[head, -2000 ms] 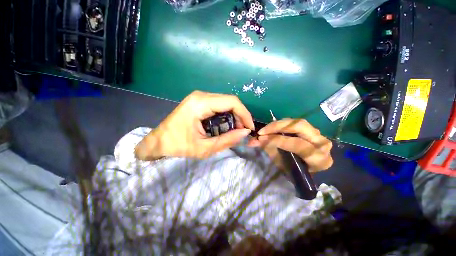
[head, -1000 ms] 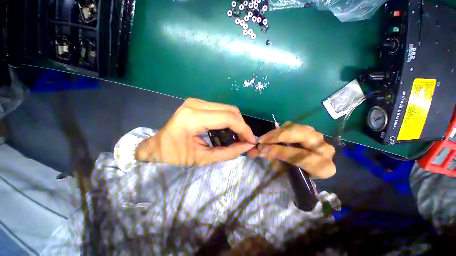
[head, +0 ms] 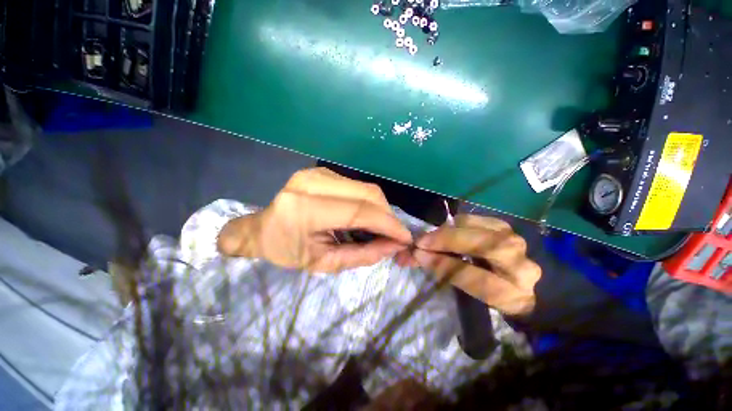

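Note:
My left hand point(head: 321, 225) holds a small black housing point(head: 355, 236), mostly hidden behind its fingers. My right hand point(head: 480, 258) holds the dark dispensing syringe point(head: 475, 325), whose barrel hangs below the palm and whose thin pale needle point(head: 448, 210) points up past the fingers. The thumb and fingertips of both hands meet above the lap. A tiny dark speck shows between them, too small to make out. Tiny white parts point(head: 419, 134) lie scattered on the green mat near its front edge.
The green mat point(head: 321, 104) bears black and white rings point(head: 409, 24), a clear bag point(head: 582, 12) and a whitish packet point(head: 554, 160). A black tray point(head: 180, 56) is at left. A black controller point(head: 682, 104) and red tray point(head: 706, 261) are at right.
Both hands have moved slightly down, fingertips still together. The housing has turned and sunk behind my left fingers, so less of it shows. The syringe barrel now hangs lower and more upright.

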